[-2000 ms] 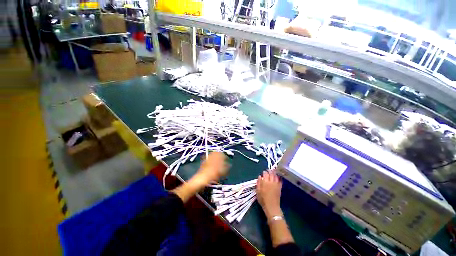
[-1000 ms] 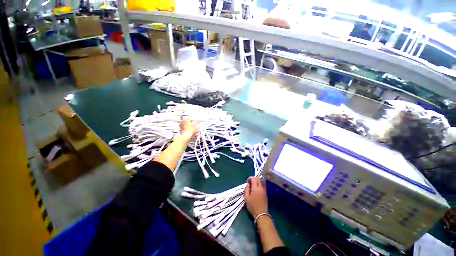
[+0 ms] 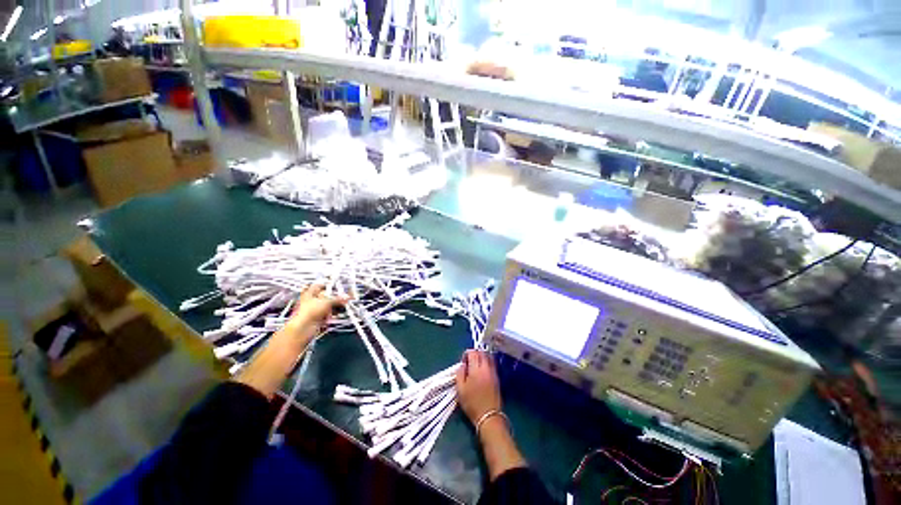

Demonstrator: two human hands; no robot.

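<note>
A large loose pile of white cable assemblies (image 3: 296,264) lies on the green mat. My left hand (image 3: 316,306) is at the pile's near right side, with its fingers closed on a few white leads that hang below and to the right. My right hand (image 3: 478,383) rests over the middle of a smaller bundle of white cables (image 3: 410,419) beside the tester; its fingers curl round the leads, whose ends fan out to the left. The cable tester (image 3: 632,345) stands right of my right hand with its screen lit.
Paper sheets (image 3: 815,468) and thin test leads (image 3: 642,468) lie at the right. Bulky plastic bags (image 3: 336,182) lie behind the pile, with more behind the tester. A metal shelf (image 3: 553,99) crosses overhead. Cardboard boxes (image 3: 109,345) stand on the floor at the left.
My left hand has drawn back from the middle of the pile toward its near edge, holding leads. My right hand stays at the smaller bundle. The view has turned right.
</note>
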